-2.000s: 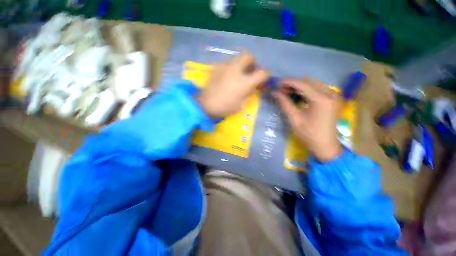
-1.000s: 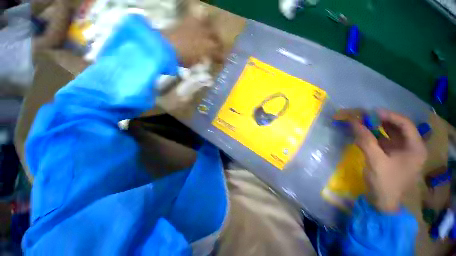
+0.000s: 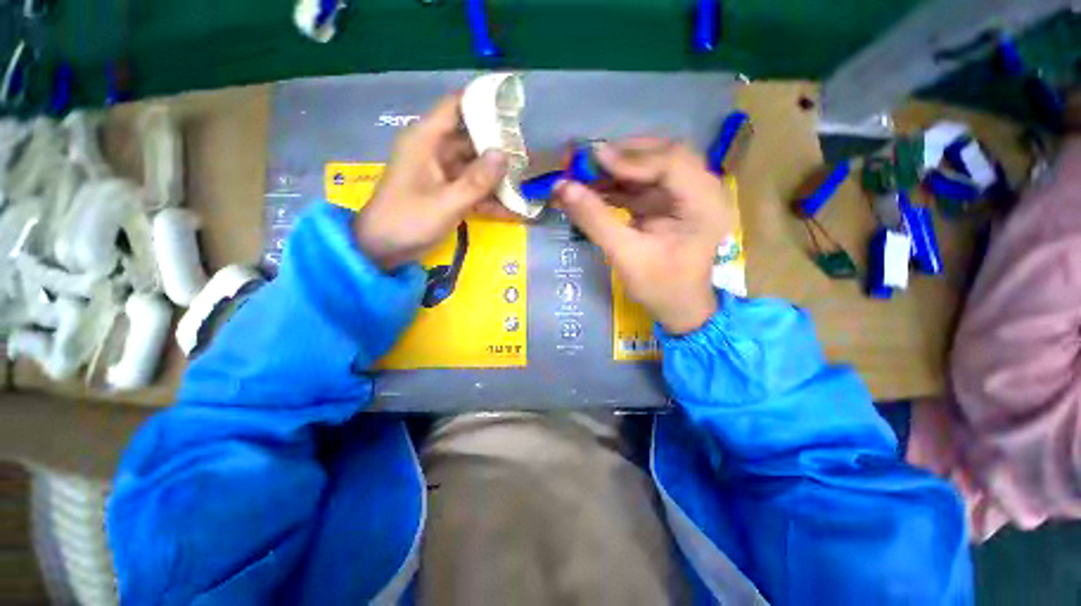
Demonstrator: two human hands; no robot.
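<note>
My left hand (image 3: 424,189) holds a white curved housing half (image 3: 496,116) upright over the printed mat, its hollow ribbed side facing right. My right hand (image 3: 658,219) holds blue battery pieces (image 3: 581,166) between thumb and fingers. One blue end (image 3: 541,186) reaches to the lower part of the shell; whether it sits inside cannot be told. The grey work mat (image 3: 462,391) with yellow panels lies under both hands.
White shells (image 3: 89,237) are heaped at left on cardboard. Blue cells with green boards (image 3: 907,231) lie at right, and one cell (image 3: 728,140) is on the mat's edge. More cells lie on the green surface (image 3: 593,36). A person's pink sleeve (image 3: 1025,355) is at far right.
My left hand has come back from the shell heap to the mat with a white shell. My right hand has brought the blue pieces beside it. The camera view has turned and levelled.
</note>
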